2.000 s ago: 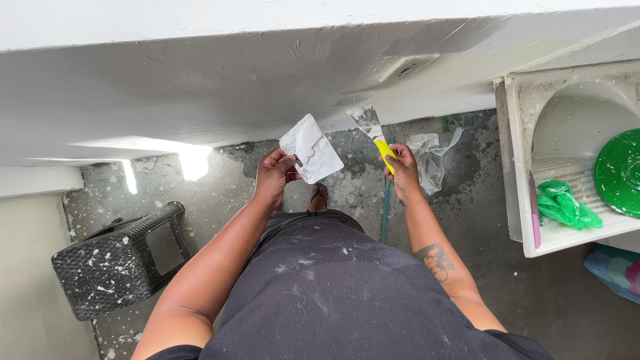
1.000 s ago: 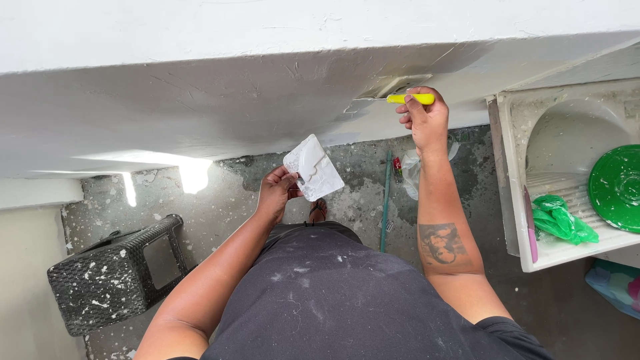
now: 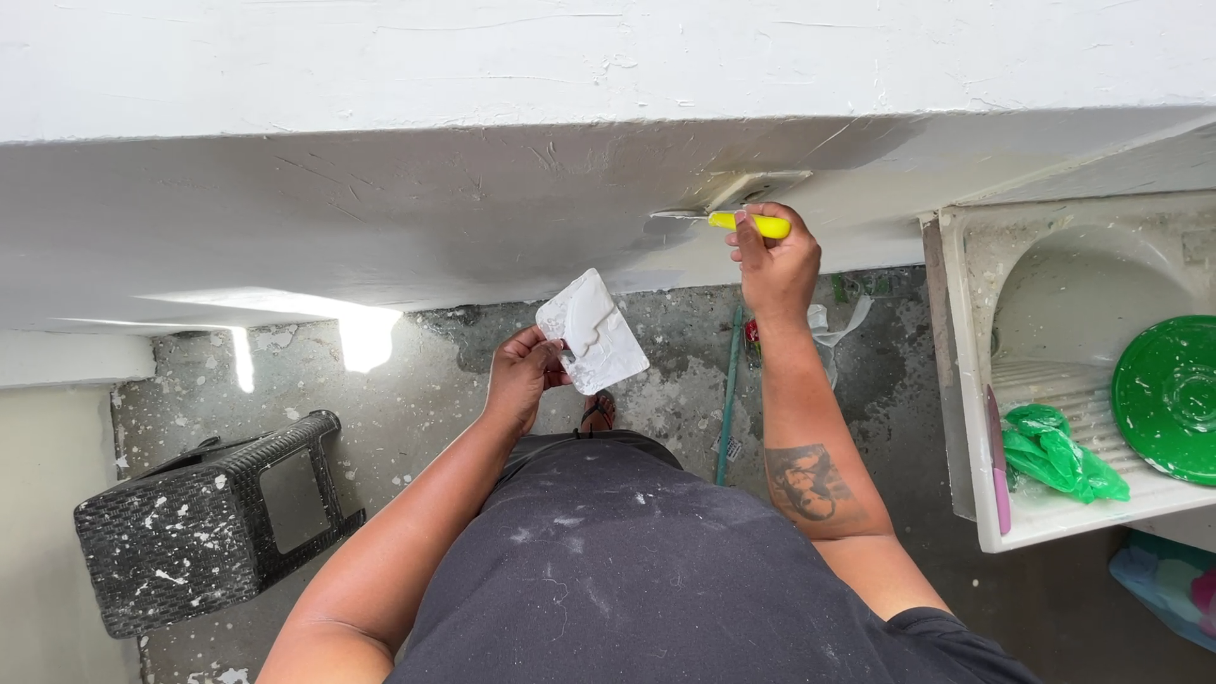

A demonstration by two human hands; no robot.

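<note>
My left hand [image 3: 525,372] grips the edge of a flat white plate [image 3: 613,353] that bears a smear of white filler paste. My right hand [image 3: 781,256] is closed around the yellow handle of a putty knife [image 3: 750,225]. The knife's thin blade lies nearly edge-on against the grey wall [image 3: 532,204], at the lower left of a recessed rectangular fitting [image 3: 757,190]. Darker, wet-looking patches surround that fitting. My right fingers partly cover its lower edge.
A paint-spattered black woven-pattern stool [image 3: 204,518] lies at left. To the right, a laundry sink [image 3: 1045,522] holds a green lid [image 3: 1178,399], a green plastic bag [image 3: 1062,454] and a pink-handled knife [image 3: 998,475]. A green pole [image 3: 731,394] lies on the spattered floor.
My right hand has moved up from beside the plate to the wall with the putty knife. Since one second ago, the hand has stayed near the fitting. My left hand still holds the plate.
</note>
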